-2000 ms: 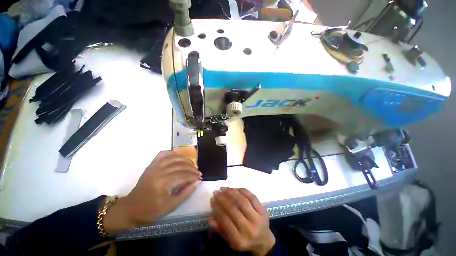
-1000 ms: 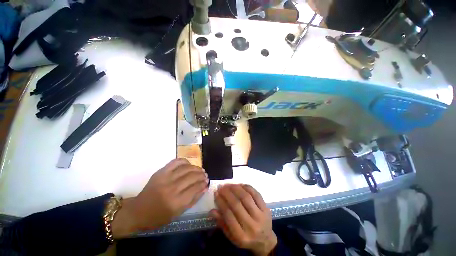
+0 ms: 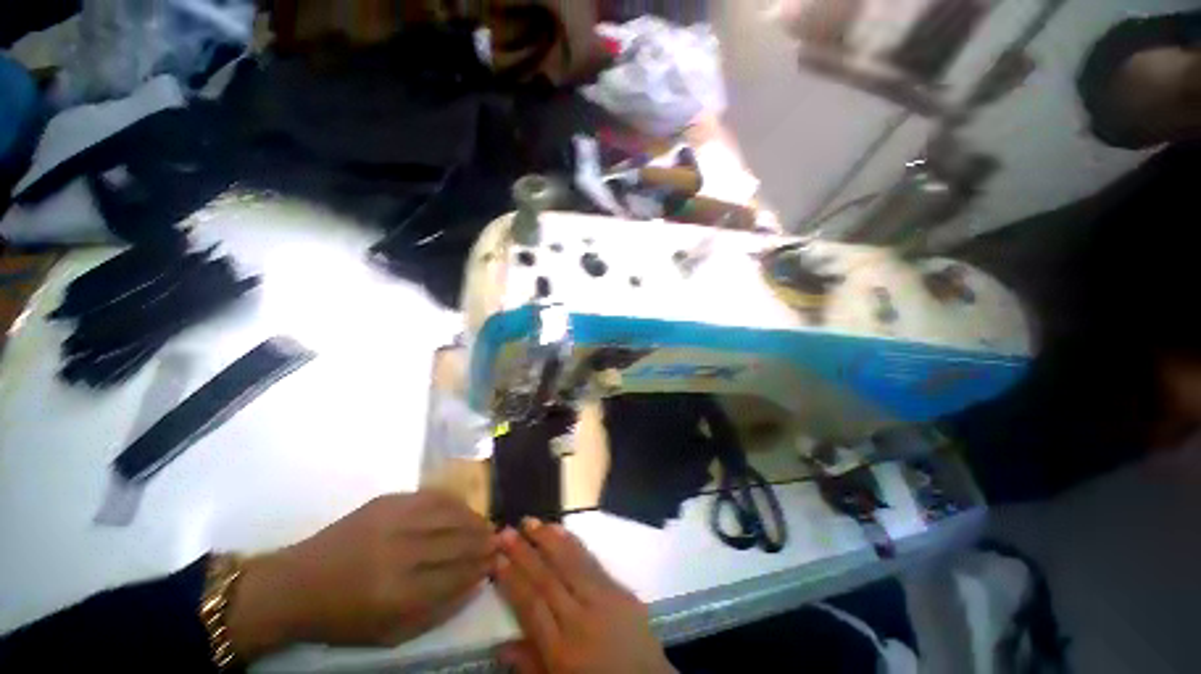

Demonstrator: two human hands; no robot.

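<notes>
A small black fabric panel (image 3: 527,471) lies under the presser foot area of the white and blue sewing machine (image 3: 685,345). My left hand (image 3: 395,566) rests at the panel's lower left corner, fingertips together; whether it pinches the edge is blurred. My right hand (image 3: 573,599) lies flat with fingertips at the panel's lower edge, touching or nearly touching my left fingertips. A pile of black pieces (image 3: 655,458) lies under the machine arm. Black-and-grey strips (image 3: 211,408) lie left of the machine.
Black-handled scissors (image 3: 748,507) lie right of the pile. A fanned bundle of black strips (image 3: 145,310) lies at the far left. Dark fabric (image 3: 356,119) is heaped behind the table. A person in dark clothing (image 3: 1120,303) is at the right, partly in front of the machine's right end.
The view has tilted up and blurred, and a person has come into view at the right. My right fingertips have moved up to the panel's lower edge, closer to my left hand.
</notes>
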